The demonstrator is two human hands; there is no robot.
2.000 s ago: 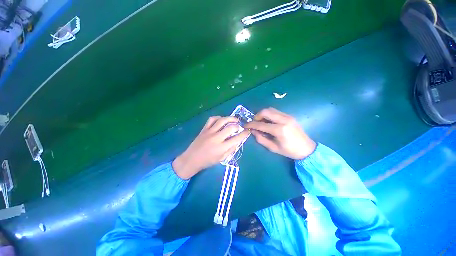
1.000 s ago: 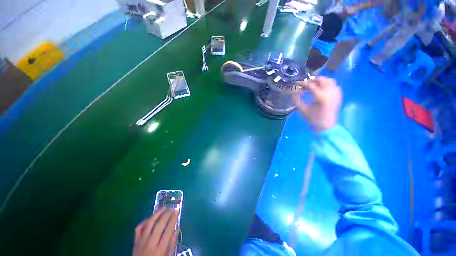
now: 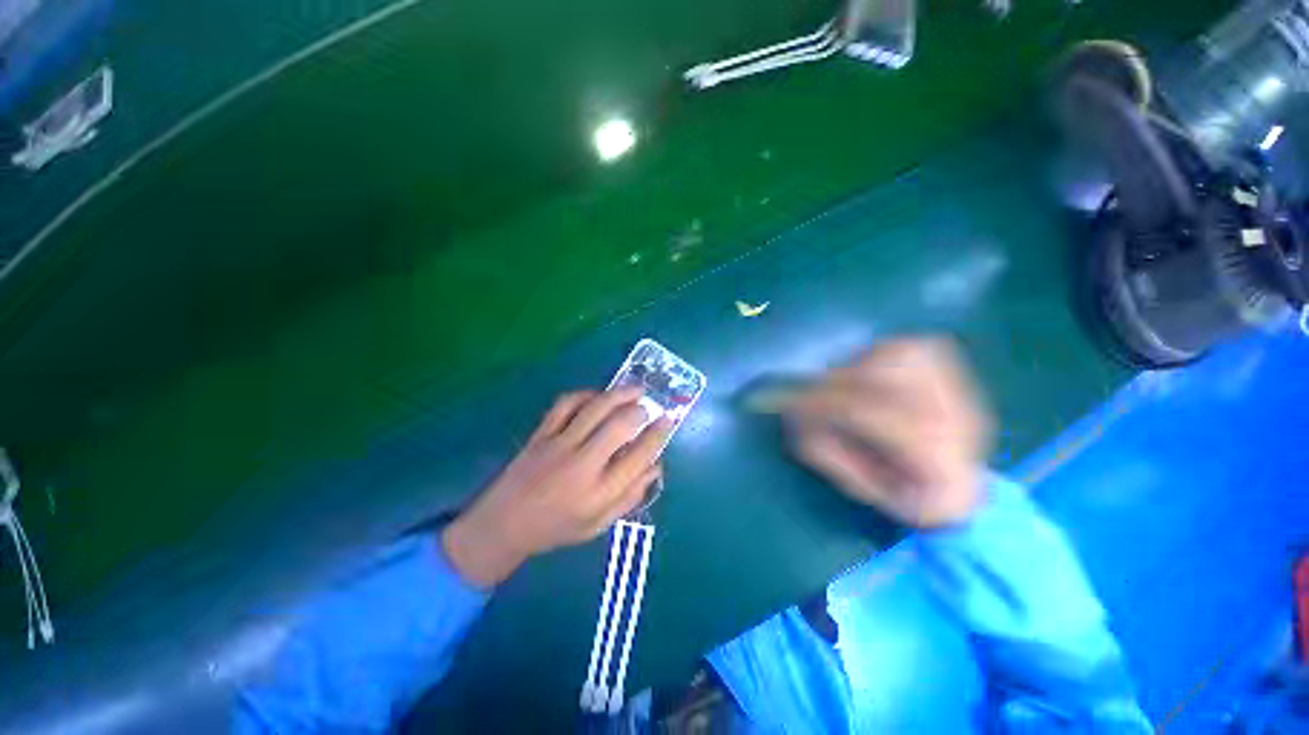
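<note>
A power bank housing (image 3: 666, 376), an open shell with a white edge, lies on the dark green bench in front of me. Small bright and dark parts show at its upper end. Its white charging cables (image 3: 619, 615) trail down toward me. My left hand (image 3: 563, 481) lies over the lower part of the housing and holds it on the bench. My right hand (image 3: 893, 428) is to the right of the housing, apart from it and blurred by motion. Its fingers are bent together; I cannot tell whether something is between the fingertips.
A grey-black device (image 3: 1170, 259) stands at the right. A small cream scrap (image 3: 751, 309) lies beyond the housing. Another unit with white cables (image 3: 877, 32) lies on the green belt at the top, one unit (image 3: 65, 121) at the upper left, and cables (image 3: 27, 567) at the left edge.
The view has swung back down from the device to the housing. My right hand has moved from beside the device to near the housing. My left hand has stayed on the housing.
</note>
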